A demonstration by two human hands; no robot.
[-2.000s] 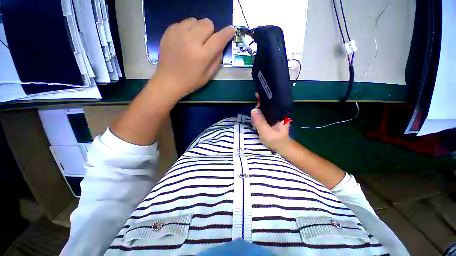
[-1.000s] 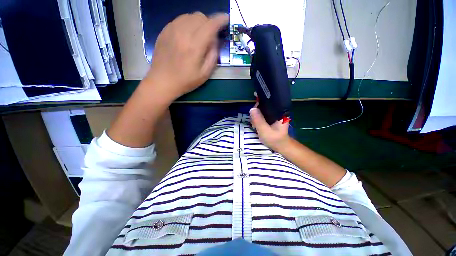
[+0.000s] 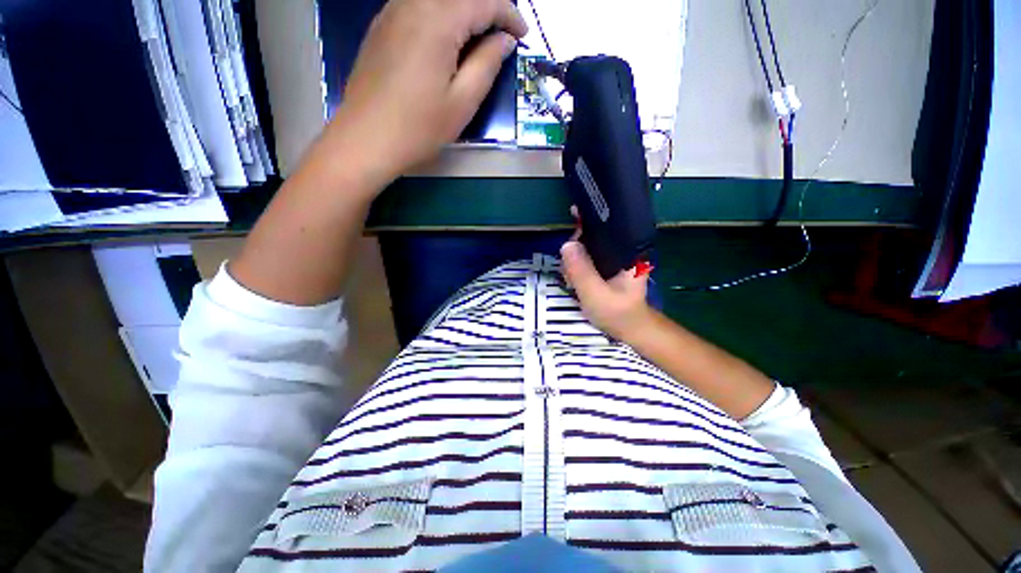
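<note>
A flat unit, half dark panel [image 3: 489, 121] and half white [image 3: 661, 34], lies at the top centre. A small green circuit board [image 3: 541, 125] sits at its lower middle. My right hand [image 3: 605, 293] holds a black soldering gun [image 3: 610, 157] from below, its tip end at the board's upper part. My left hand [image 3: 431, 78] is over the dark panel, fingertips pinching a tiny dark thing [image 3: 520, 44], perhaps a wire end, just above the board. A thin dark lead wire [image 3: 542, 28] runs up across the white part.
Stacked units [image 3: 95, 95] lie at the left. A dark cord with a white connector [image 3: 784, 102] lies on the beige mat [image 3: 717, 146]. Thin solder wire [image 3: 808, 213] trails right of the gun. A cardboard box [image 3: 291, 280] with white pieces is below the bench edge. A dark-edged white object stands far right.
My left hand has moved up from beside the board, then to the dark thing above it. The gun and my right hand have hardly moved.
</note>
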